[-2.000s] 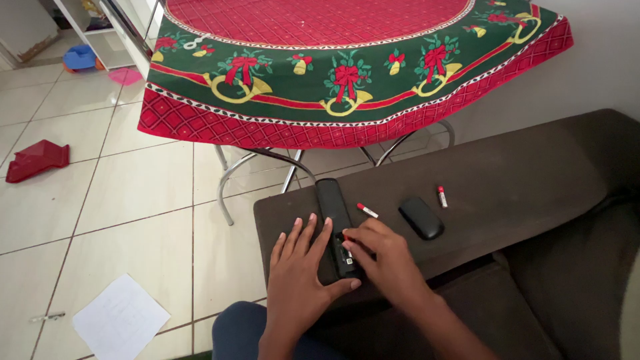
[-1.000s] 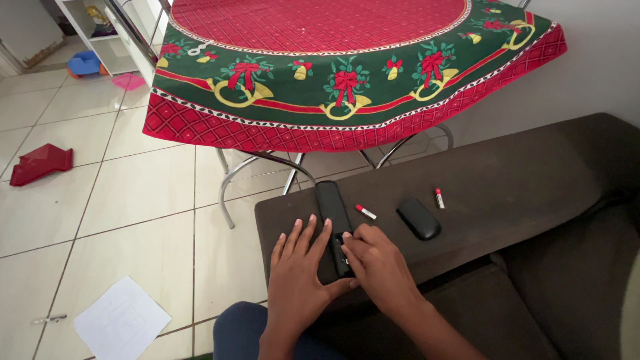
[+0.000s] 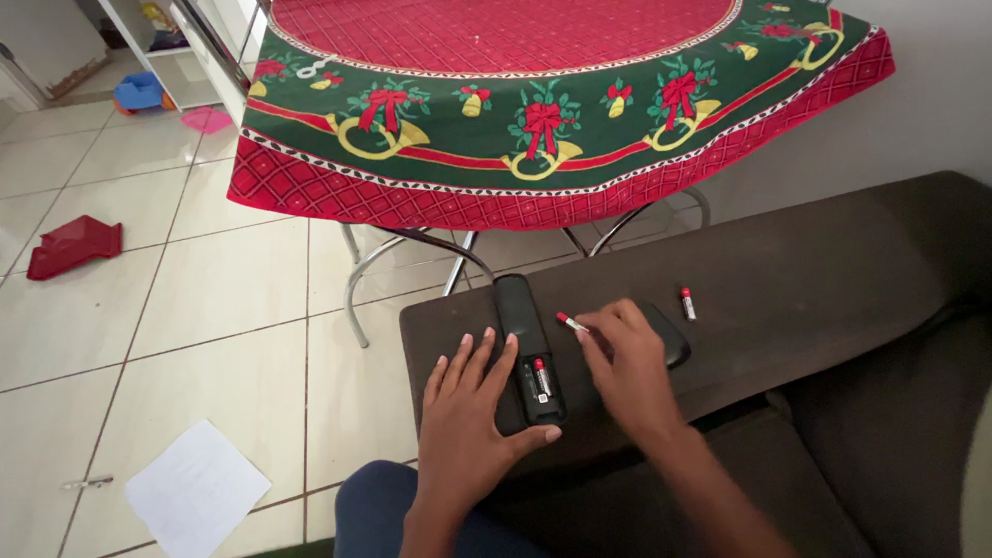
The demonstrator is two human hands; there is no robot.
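A black remote control lies back up on the dark sofa armrest, its battery compartment uncovered. One red-and-white battery sits inside the compartment. My left hand rests spread along the remote's left side, fingertips and thumb touching it. To the right of the remote, my right hand has thumb and forefinger at the end of a second battery; whether they grip it is hard to tell. Partly behind that hand lies a black rounded object. A third battery lies farther right on the armrest.
A table with a red and green Christmas tablecloth stands beyond the brown armrest, its metal legs near the armrest's edge. On the tiled floor lie a white paper sheet, a red plastic object and a blue toy.
My right hand has moved from the remote's battery compartment to the loose battery on its right. The battery in the compartment now shows plainly. My left hand stays at the remote.
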